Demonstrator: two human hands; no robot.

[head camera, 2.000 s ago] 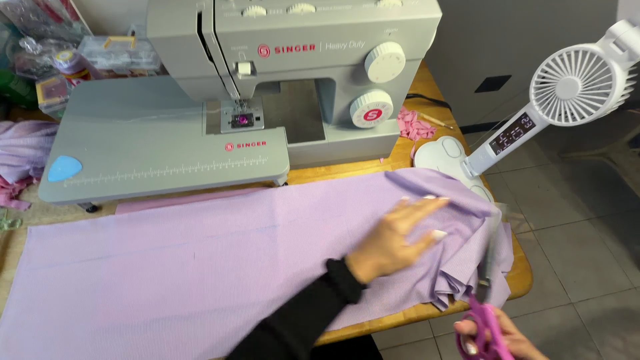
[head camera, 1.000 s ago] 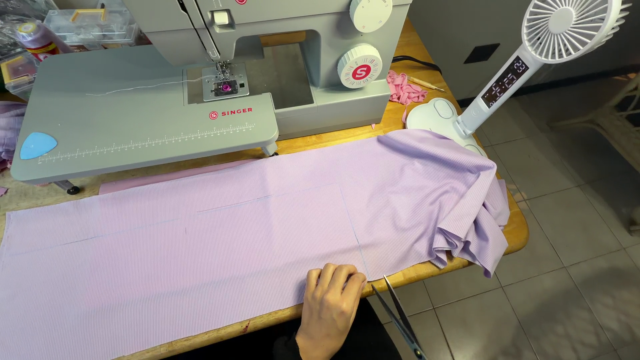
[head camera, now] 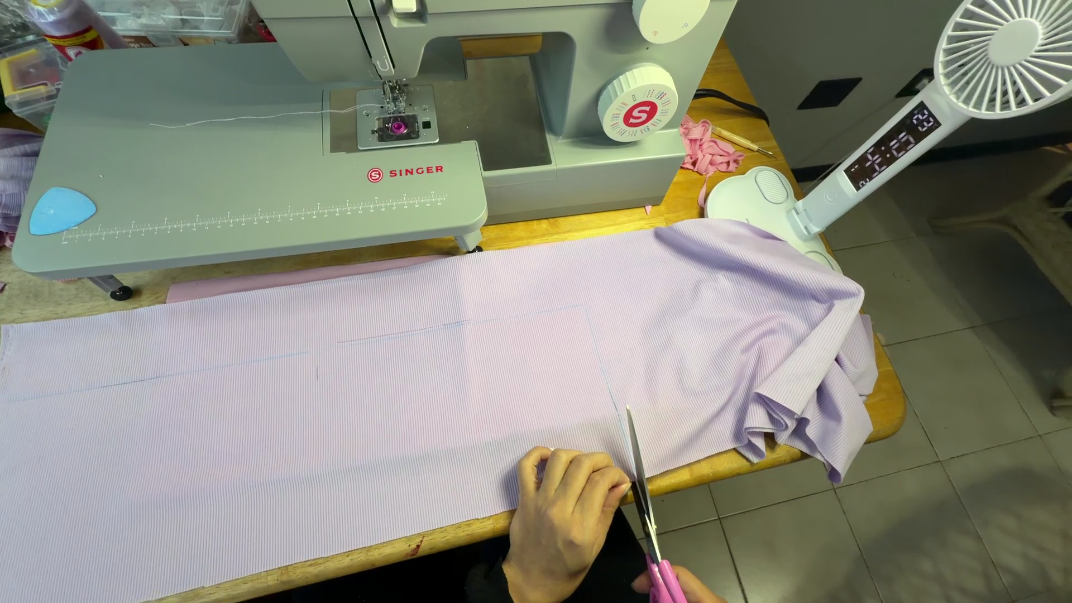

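Observation:
Lilac ribbed fabric (head camera: pixel 402 385) lies across the table's front, with thin blue lines drawn on it and its right end bunched up. My left hand (head camera: pixel 565 511) pinches the fabric's near edge, fingers curled, just left of the scissor blades. In my right hand (head camera: pixel 687 586), mostly cut off by the bottom edge of the view, are pink-handled scissors (head camera: pixel 645 502). Their blades are parted at the fabric's near edge, one lying over the cloth beside the blue line that runs toward the edge.
A grey Singer sewing machine (head camera: pixel 578 180) with an extension table (head camera: pixel 251 184) stands behind the fabric. A blue tailor's chalk (head camera: pixel 63 211) lies on that extension. A white fan with a clock display (head camera: pixel 892 146), pink fabric scraps (head camera: pixel 708 146) and the rounded wooden table corner (head camera: pixel 888 402) are at right.
My left hand has moved from the bunched right part two seconds ago to the fabric's near edge. The scissors have come from the right to that edge. The view has shifted closer.

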